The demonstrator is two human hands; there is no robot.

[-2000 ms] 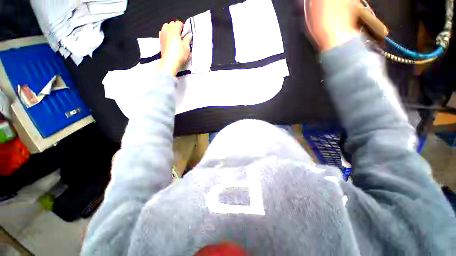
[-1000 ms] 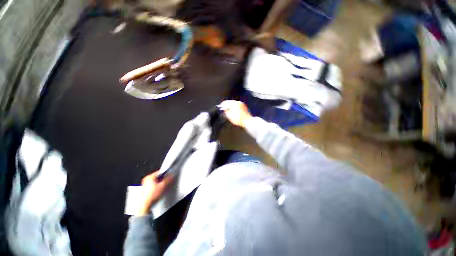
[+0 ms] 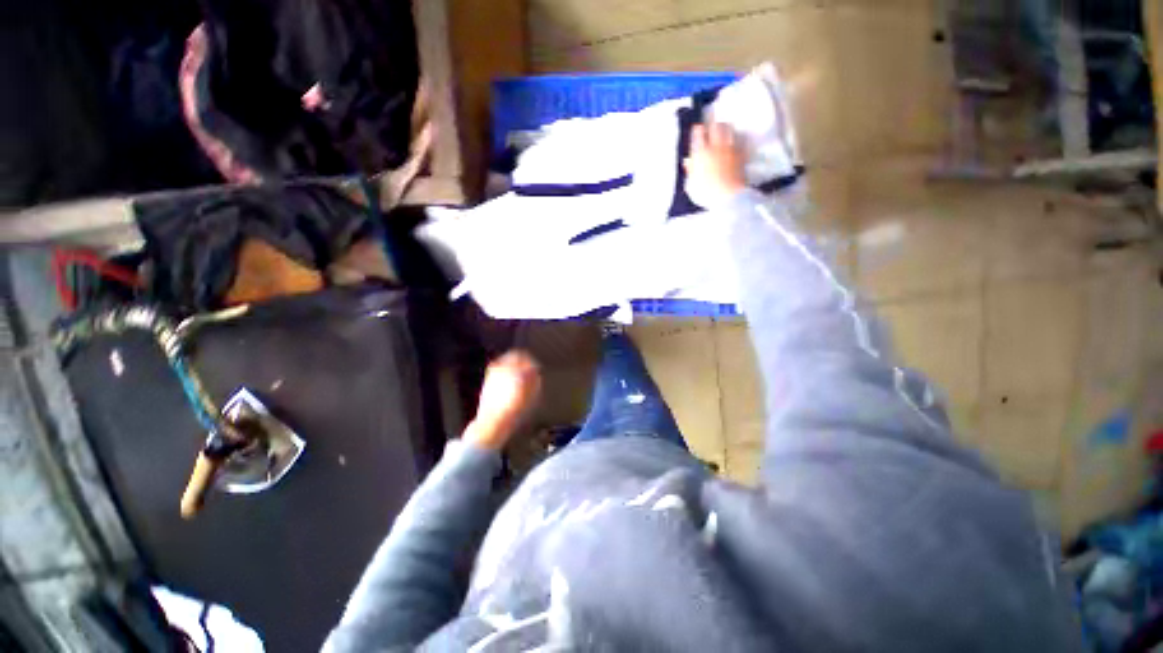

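Observation:
White garment panels with dark bands (image 3: pixel 574 255) lie in a pile over a blue container (image 3: pixel 612 96) on the floor beside the table. My right hand (image 3: pixel 721 160) rests on the pile's right part, at a dark band; its fingers are blurred, and I cannot tell if they grip the cloth. My left hand (image 3: pixel 508 389) is off the cloth, between the table and the container, with fingers curled and no cloth visible in it. The steam iron (image 3: pixel 262 447) lies on the black ironing table (image 3: pixel 344 510) at the left.
The iron's hose (image 3: pixel 179 364) runs to the table's back edge. Dark cloth (image 3: pixel 242 236) lies beyond that edge. Part of another white piece (image 3: pixel 211 625) shows at the bottom left. The tiled floor (image 3: pixel 918 319) extends right, with blue items (image 3: pixel 1122 593) at the lower right.
My view has turned right from the table to the container. The panel held in both hands has left the table; my right hand is now at the pile, and my left hand has let go.

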